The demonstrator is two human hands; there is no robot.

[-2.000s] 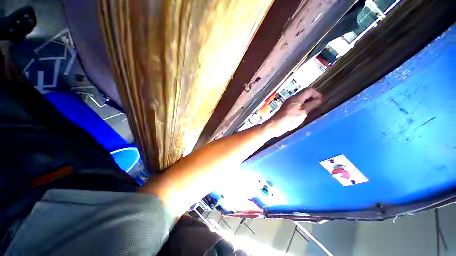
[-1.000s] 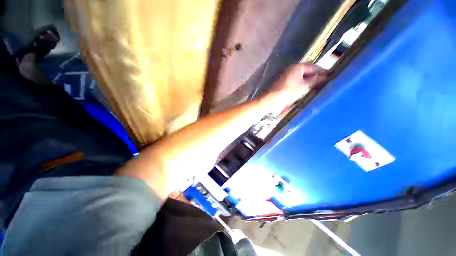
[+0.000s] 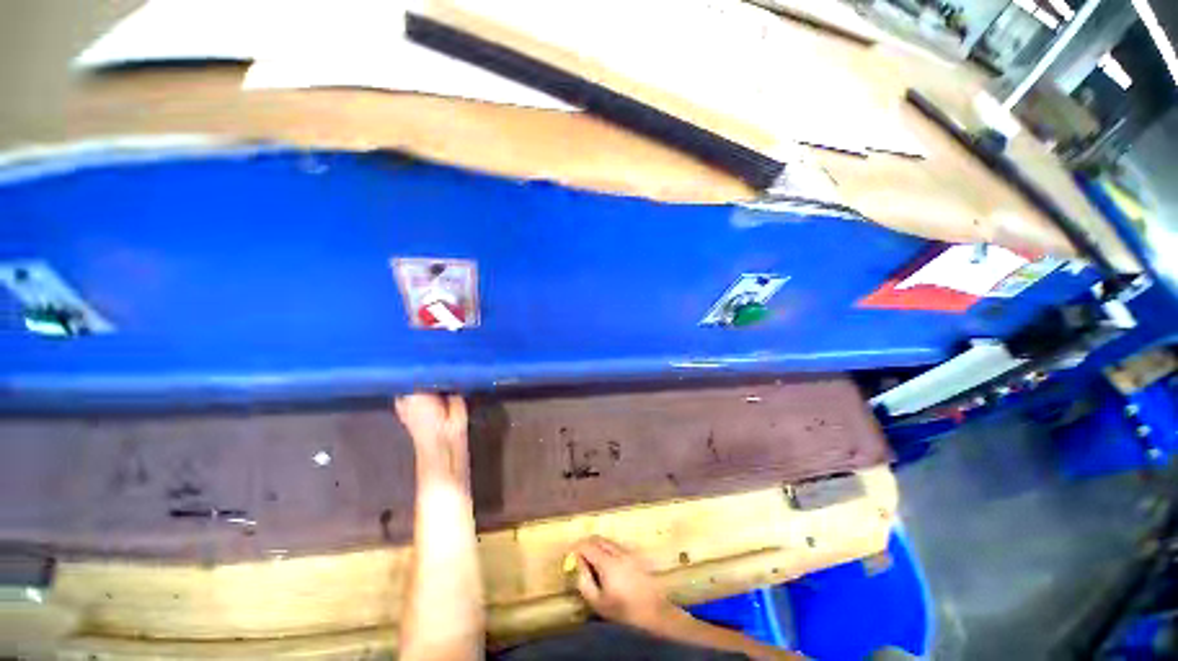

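Note:
The blue press beam runs across the view above a long purple-brown slab, with a pale timber edge nearest me. My left hand reaches over the slab to the beam's lower edge. Its fingertips are partly hidden there, and I cannot tell whether it holds anything. My right hand is low over the timber, its fingers closed on a small yellow piece.
The beam front has a red button and a green button. White sheets and a dark-edged stack lie on the brown top. A blue tub stands below the timber's right end.
The view has swung from steeply tilted to nearly level, showing the beam from the front. My left hand is still at the beam's edge. My right hand now shows clearly at the timber.

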